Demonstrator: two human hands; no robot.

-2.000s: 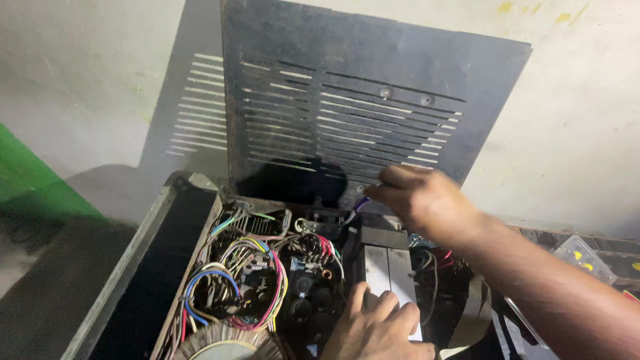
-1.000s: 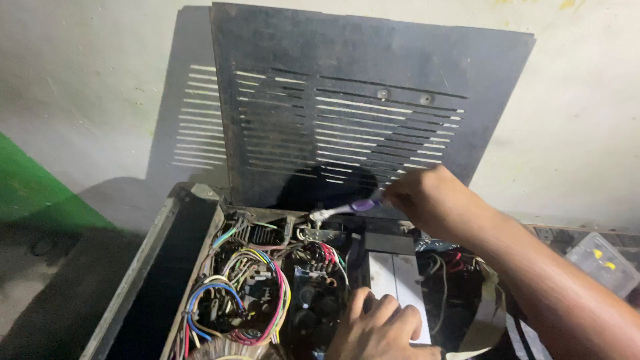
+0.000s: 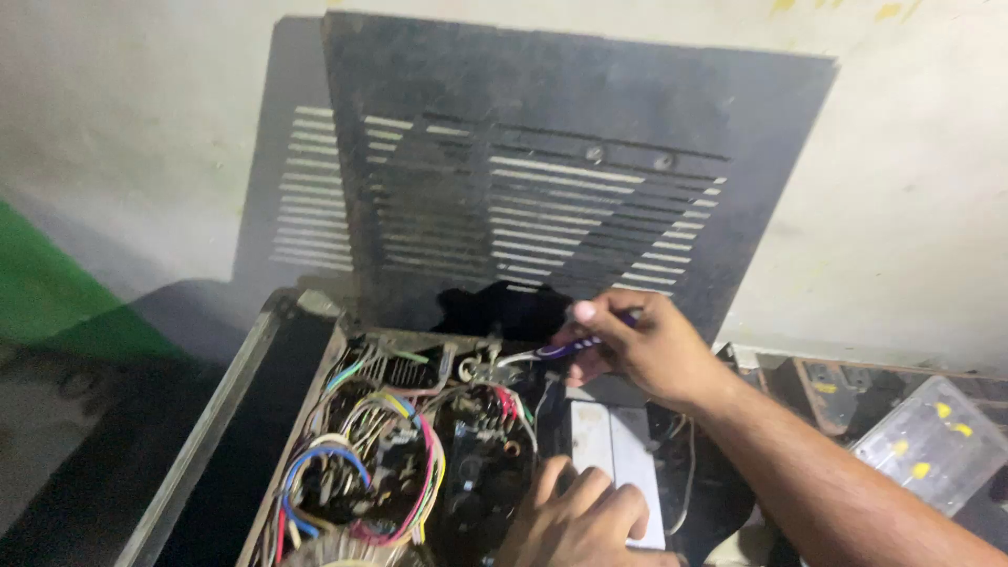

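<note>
An electronic device with its inside exposed fills the lower middle, its chassis edge dusty. My right hand is closed on a purple and white toothbrush, whose head end reaches down among the parts along the back edge. My left hand rests with bent fingers on a light metal block inside the device. Left of it lie coloured wire bundles and part of a round wound transformer. Dark round components sit between the wires and the metal block.
A dark slotted metal cover leans upright against the wall behind the device. At the right lie a clear plastic box with yellow pieces and a dusty metal part. A long black panel flanks the device on the left.
My right hand has brought the toothbrush from above the back edge down and left to the parts there. My left hand has stayed on the metal block.
</note>
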